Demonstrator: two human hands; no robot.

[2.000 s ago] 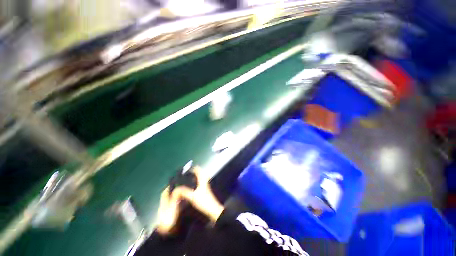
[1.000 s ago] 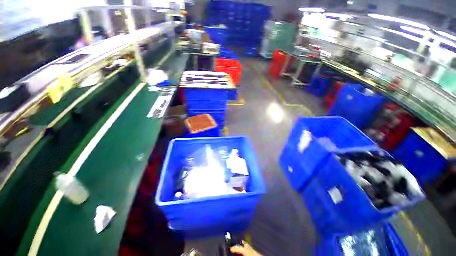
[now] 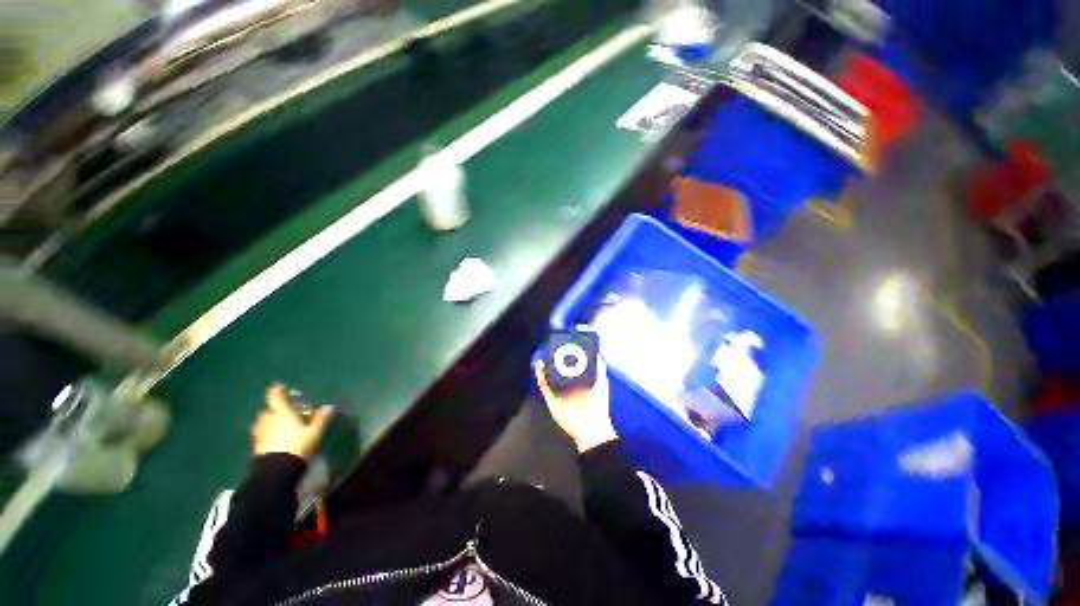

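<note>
My right hand (image 3: 578, 400) holds up a black housing (image 3: 570, 360) beside the blue bin's near left edge. Its pale ring with a dark centre faces me. My left hand (image 3: 288, 426) is low over the green bench (image 3: 391, 308) at left. Its thumb and fingers are around a small silver piece (image 3: 300, 403) that looks like the air blow gun, mostly hidden and blurred. A bit of orange-red hose shows just below, by my sleeve. A crumpled white cloth (image 3: 469, 281) and a white squeeze bottle (image 3: 443, 195) lie farther along the bench.
A blue bin (image 3: 776, 408) with clear bags and white scraps stands right of the bench. More blue bins (image 3: 882, 485) are at lower right. A pale rail (image 3: 355, 223) divides bench and dark belt. A blurred metal post (image 3: 89, 320) is at left. A printed card (image 3: 659, 109) lies at the bench's far end.
The view swung right over the aisle and came back to the bench. My hands, together two seconds ago, are now apart: right with the housing by the bin, left over the bench.
</note>
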